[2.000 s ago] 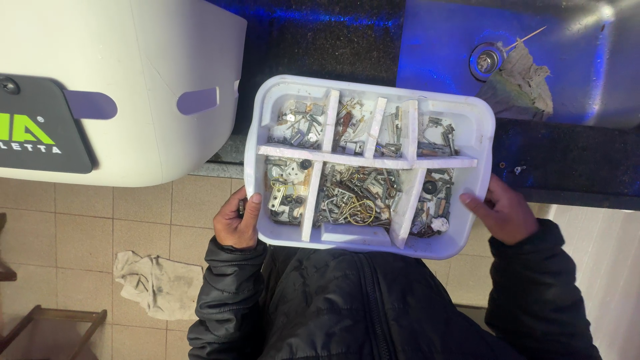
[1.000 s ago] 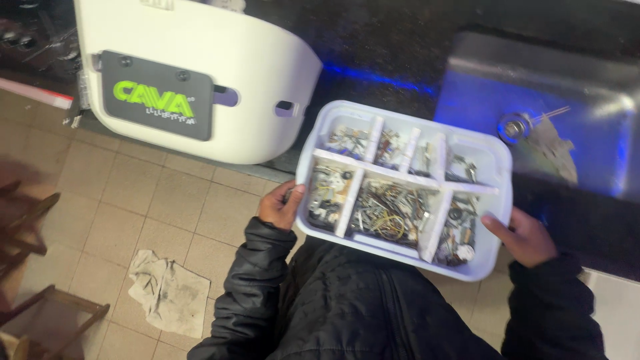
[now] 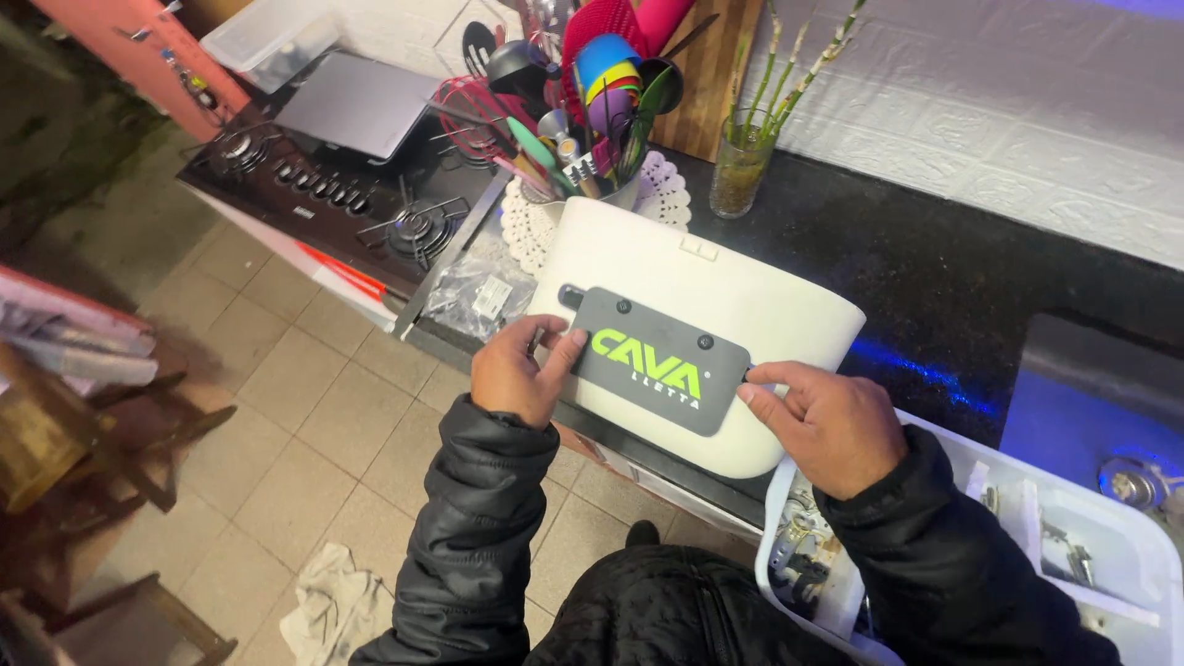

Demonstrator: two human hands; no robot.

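A white plastic case [image 3: 708,277] with rounded corners lies on the black counter, a dark grey plate [image 3: 647,370] with green and white lettering fixed on its face by two dark screws. My left hand [image 3: 523,370] pinches the plate's left edge between thumb and fingers. At the plate's right edge, my right hand [image 3: 828,425] has its thumb and index finger on the rim, by a slot in the case. Under my right forearm stands the divided white plastic tray [image 3: 1017,536] of screws and small metal parts, partly hidden by my sleeve.
Behind the case stand a holder of kitchen utensils [image 3: 592,120] on a crocheted doily [image 3: 523,227] and a glass with green stems [image 3: 740,176]. Left are a gas cooktop [image 3: 342,194], a laptop [image 3: 361,102] and a plastic bag [image 3: 462,296]. A steel sink [image 3: 1064,398] is at right; a cloth [image 3: 338,601] lies on the floor.
Both hands held the divided tray before; they have let go of it and now hold the grey plate on the white case. The view has swung left and up.
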